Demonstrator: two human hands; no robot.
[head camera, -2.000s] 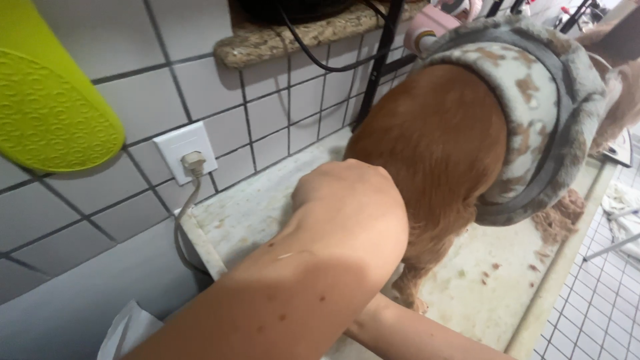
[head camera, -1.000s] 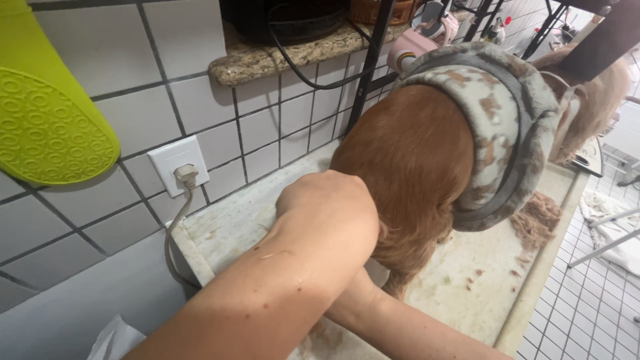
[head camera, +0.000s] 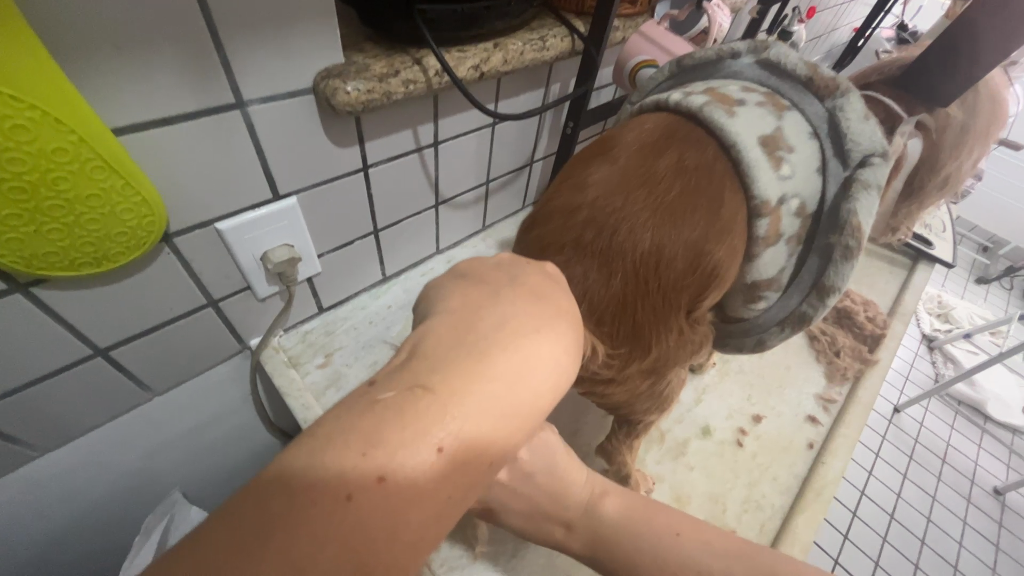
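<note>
A reddish-brown dog (head camera: 632, 224) stands on a pale grooming table (head camera: 712, 456), its rump toward me and a fleece wrap (head camera: 776, 184) with grey edging around its body. My left hand (head camera: 496, 296), on the arm from the lower left, is at the dog's rear; its fingers are hidden behind the back of the hand. Below it, my right hand (head camera: 536, 488), on the arm from the lower right, is near the dog's hind legs. Its fingers are hidden under the left forearm. What either hand holds cannot be seen.
Clipped fur (head camera: 848, 336) lies by the table's right edge. A plugged cord (head camera: 280, 264) hangs on the tiled wall beside a green textured mat (head camera: 72, 184). A granite ledge (head camera: 448, 64), a black post (head camera: 588, 80) and a pink dryer (head camera: 652, 52) are behind.
The view has shifted slightly. My hands stay at the dog's rear, and my right hand shows more below the left forearm than two seconds ago.
</note>
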